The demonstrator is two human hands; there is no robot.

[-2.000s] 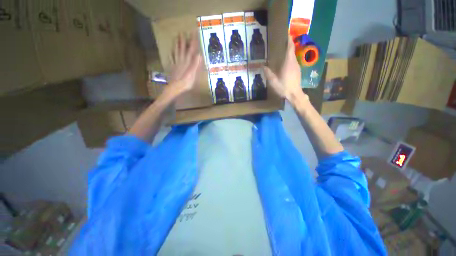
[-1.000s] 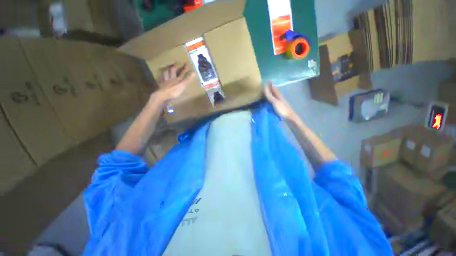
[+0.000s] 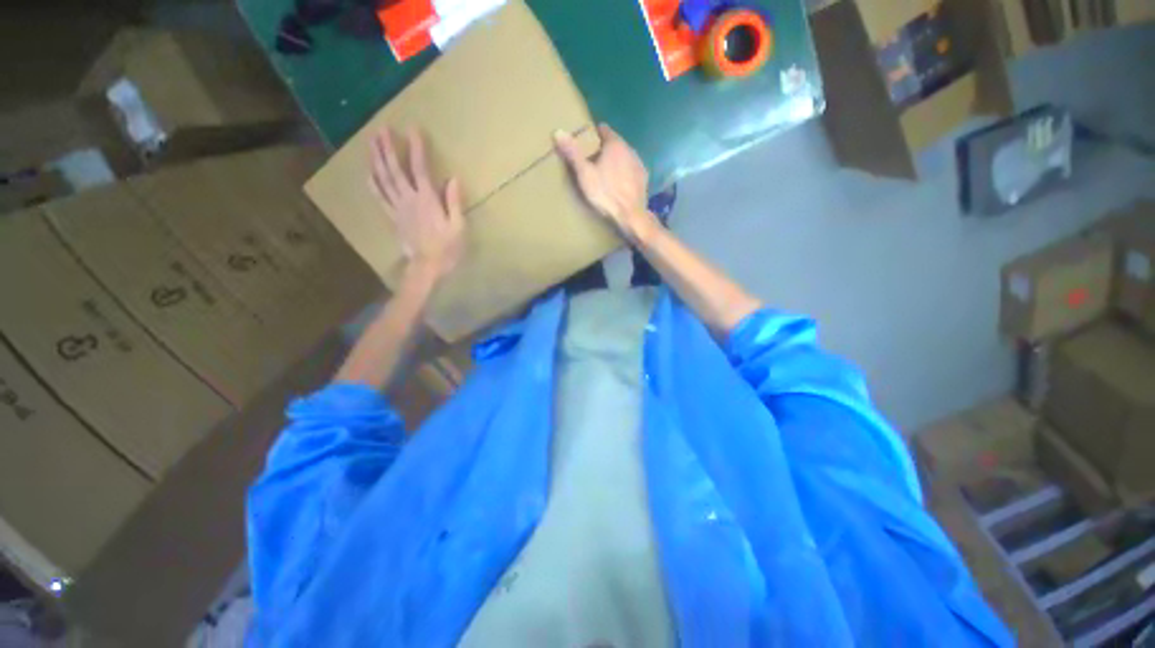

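Note:
A brown carton stands at the front edge of the green-topped table, turned at an angle, its top flaps folded down and meeting at a seam. No tape shows along the seam. My left hand lies flat with spread fingers on the left part of the top. My right hand rests at the right end of the seam, thumb on the flap and fingers by the edge. The product boxes inside are hidden by the flaps.
An orange and purple-blue tape dispenser and an orange and white sheet lie on the table. Crumpled dark cloth lies at the back left. Cartons stand on the left. An open carton and a floor scale are on the right.
The carton's flaps, open before, are now folded down and the product boxes are covered. The carton is turned. Both hands have moved onto its top.

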